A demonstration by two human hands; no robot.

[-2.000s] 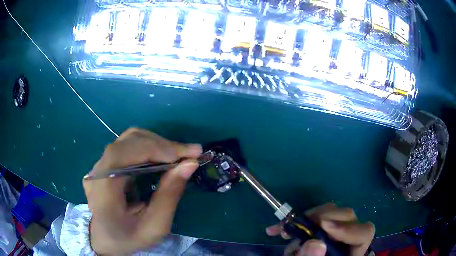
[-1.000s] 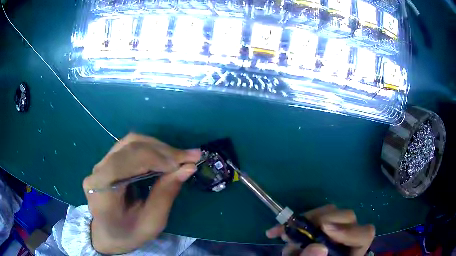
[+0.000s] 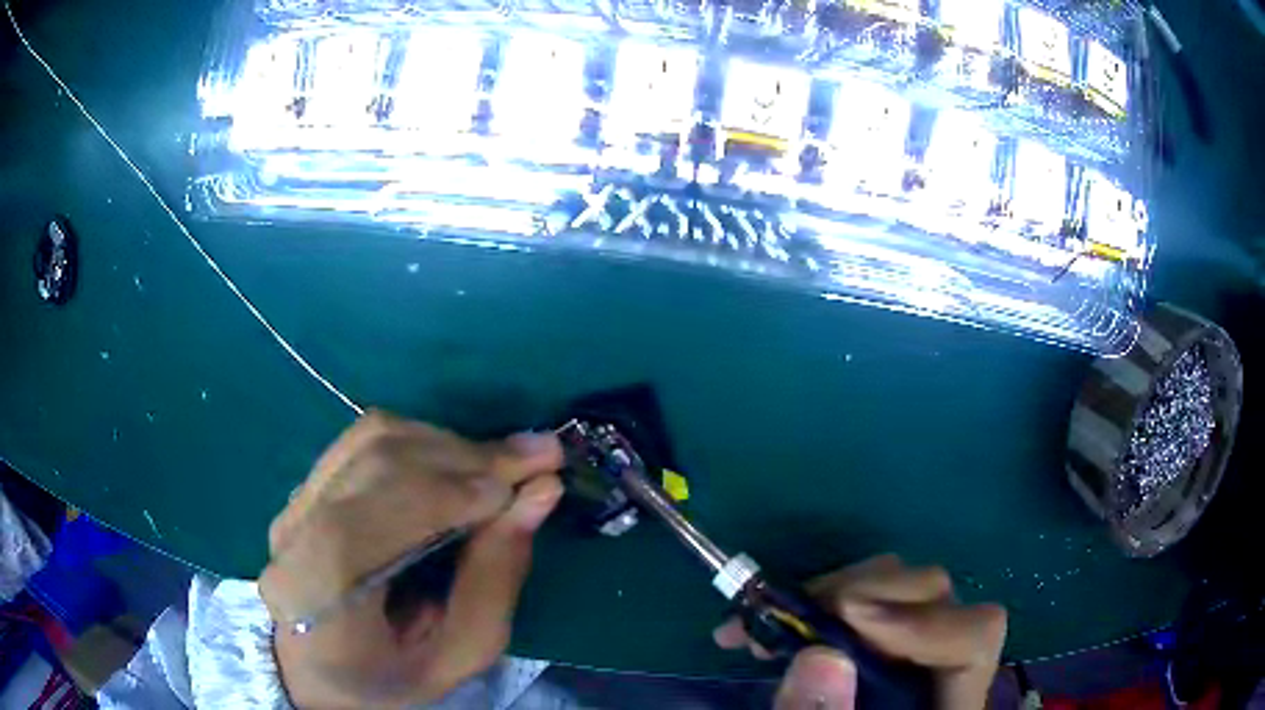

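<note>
My left hand (image 3: 402,555) grips the thin silver tweezers (image 3: 402,565) near their tips, at the left edge of a small round circuit board (image 3: 599,499). My right hand (image 3: 888,631) holds the soldering iron (image 3: 690,538) by its black handle. The iron's tip is over the board's upper part, close to the tweezer tips; contact is too small to tell. The board sits on a black block (image 3: 635,413) with a yellow corner. The solder wire (image 3: 208,257) runs from the upper left to my left hand, where its end is hidden.
A glaring clear blister tray (image 3: 666,257) with white and amber-edged parts spans the top. A round tub of silver shavings (image 3: 1089,437) stands at the right. A small dark round part (image 3: 56,261) lies at the far left on the green mat (image 3: 860,416).
The soldering iron and my right hand have moved left and the tip now reaches further over the board. My left hand has shifted slightly right and down, with the tweezers tilted more steeply.
</note>
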